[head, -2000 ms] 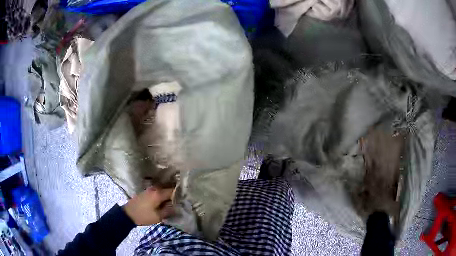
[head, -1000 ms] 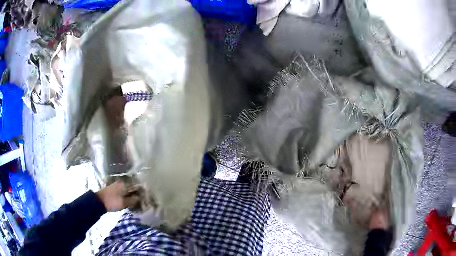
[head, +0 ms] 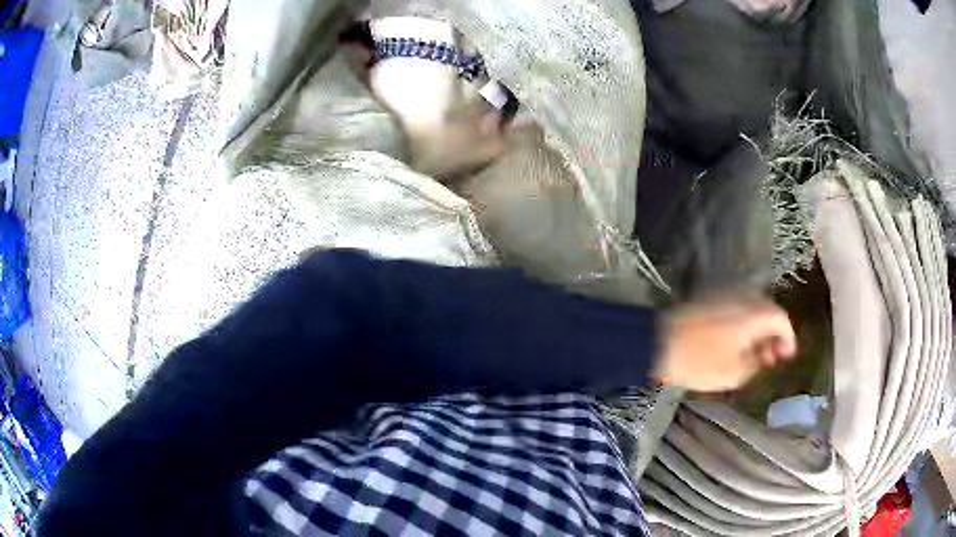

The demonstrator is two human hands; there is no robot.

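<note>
My left arm reaches across from the lower left. My left hand [head: 725, 342] is blurred, its fingers curled, beside a thick beige bundle of cut pieces [head: 910, 304] at the right; whether it grips the sack there is unclear. The bundle has many ribbed folded layers, curves round and is tied near its lower end. Frayed strings of a woven sack [head: 794, 199] show at its upper left. Another olive-green woven sack [head: 556, 63] lies open at upper centre, with a cream bundle [head: 411, 92] and checked tie strip [head: 425, 48] inside. My right hand is not in view.
Speckled grey tiles [head: 94, 241] lie at the left, with blue things at the far left edge. Cream and olive cloth pieces [head: 189, 37] lie at upper left. A red object [head: 889, 511] shows at the lower right. Checked cloth covers my lap.
My left hand has left the left sack's mouth and moved across to the right. My right hand has gone out of view. The beige bundle now shows large outside the right sack's mouth.
</note>
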